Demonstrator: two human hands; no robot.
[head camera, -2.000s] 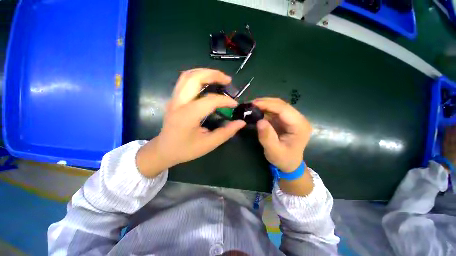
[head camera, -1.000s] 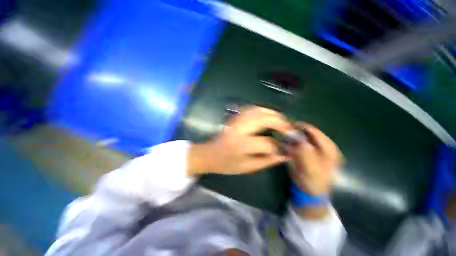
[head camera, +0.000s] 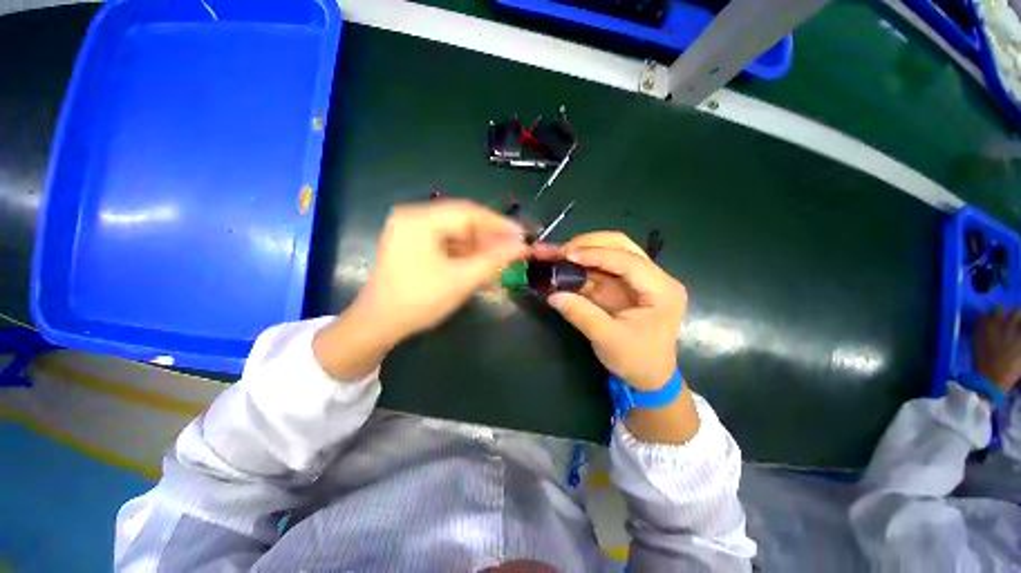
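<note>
My right hand (head camera: 629, 300) holds a glossy black housing (head camera: 556, 276) between thumb and fingers. A green circuit board (head camera: 515, 275) sticks out of its left end. My left hand (head camera: 431, 263) is just left of it, slightly blurred, with thumb and fingertips brought together over the board. Whether they grip a small part or wire cannot be told. Beyond the hands lie unfinished units (head camera: 526, 143), black blocks with red wires and pale strips. Another pale strip (head camera: 556, 221) shows just above my fingertips, its unit partly hidden by my left hand.
A large blue tray (head camera: 213, 179) is at left. Tiny black parts (head camera: 655, 242) lie right of the work on the green mat (head camera: 784, 257). A pale metal rail (head camera: 493, 47) and post are behind. At right are another blue tray (head camera: 953, 302) and a person's hand (head camera: 995, 347).
The view swung and settled back, so the blur is mostly gone. My left hand has shifted from the housing to above the board; my right hand still holds the housing.
</note>
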